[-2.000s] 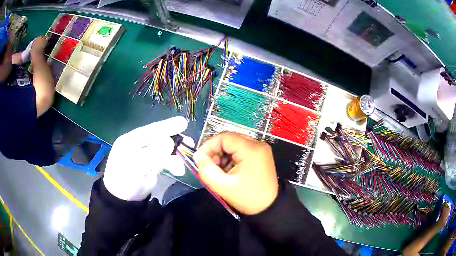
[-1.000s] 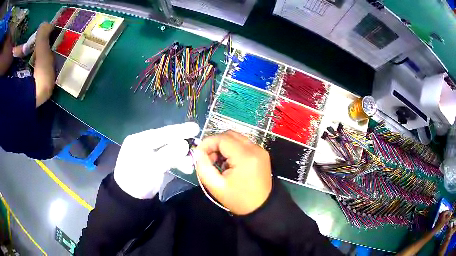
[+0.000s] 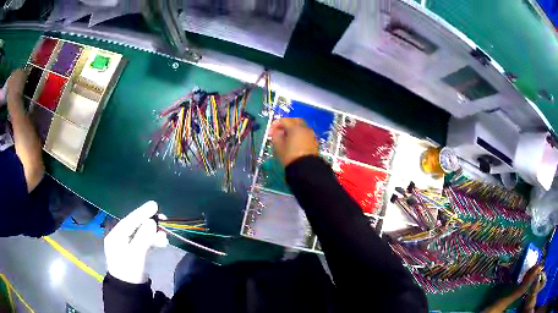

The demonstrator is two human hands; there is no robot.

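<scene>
My left hand [image 3: 131,238], in a white glove, pinches a part-built wire harness [image 3: 186,225] at its dark end. The harness's yellow, dark, green and white wires point right, above the bench's near edge. My right hand [image 3: 295,140], bare and blurred, is over the left side of the sorting tray [image 3: 246,221], where the blue wires [image 3: 315,116] and green wires [image 3: 273,174] meet. Its fingertips are too blurred to show whether they hold a wire. My right forearm covers part of the tray, including most of the black-wire cell.
A loose harness pile [image 3: 208,131] lies left of the tray. Harness rows [image 3: 471,235] lie to its right. An amber round container [image 3: 431,161] is at the tray's right corner, near a white bench machine [image 3: 483,143]. A neighbour's arm [image 3: 27,143] reaches to a second tray [image 3: 73,125].
My right hand has left my left hand and moved up over the tray. My left hand has moved down and left with the harness, whose wires now show spread out. The view has shifted.
</scene>
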